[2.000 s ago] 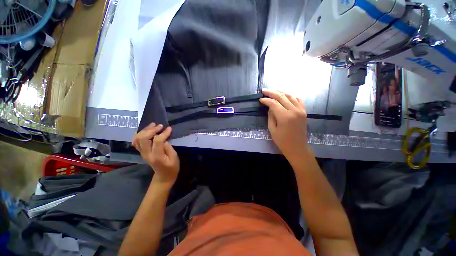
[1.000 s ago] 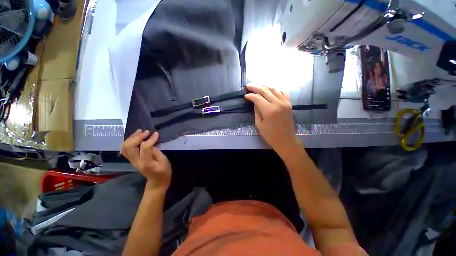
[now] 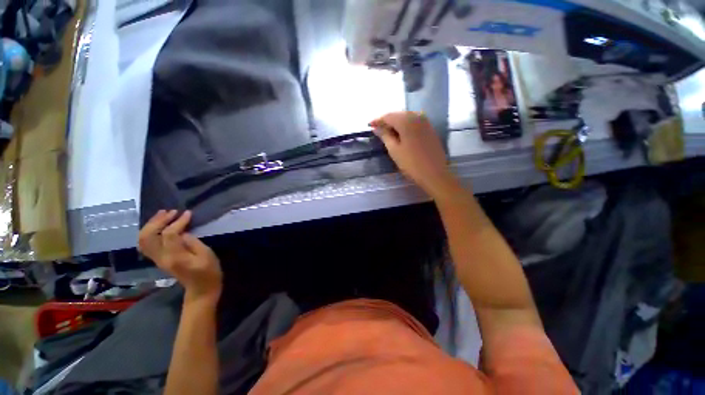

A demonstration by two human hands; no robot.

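The dark grey garment panel (image 3: 224, 92) lies on the machine table. Two narrow black straps run across its lower part; the upper strap (image 3: 321, 144) rises to the right. Their small shiny buckles (image 3: 261, 163) sit close together, blurred, seeming to touch or overlap. My left hand (image 3: 184, 251) pinches the panel's lower left corner at the table's front edge. My right hand (image 3: 416, 150) is closed on the upper strap near its right end; the fingertips are partly hidden. The lower strap reaches toward this hand, and I cannot tell whether it is held too.
The white sewing machine (image 3: 495, 27) stands at the upper right. A smartphone (image 3: 496, 96) and yellow-handled scissors or snips (image 3: 560, 158) lie right of my right hand. Cardboard (image 3: 42, 185) is at the left, a red basket (image 3: 77, 312) below it. Grey garments (image 3: 603, 239) hang at the right.
The view has swung right, so the work appears further left. My right hand has moved right, away from the buckles, with the strap. The buckles are closer together. My left hand stays at the corner.
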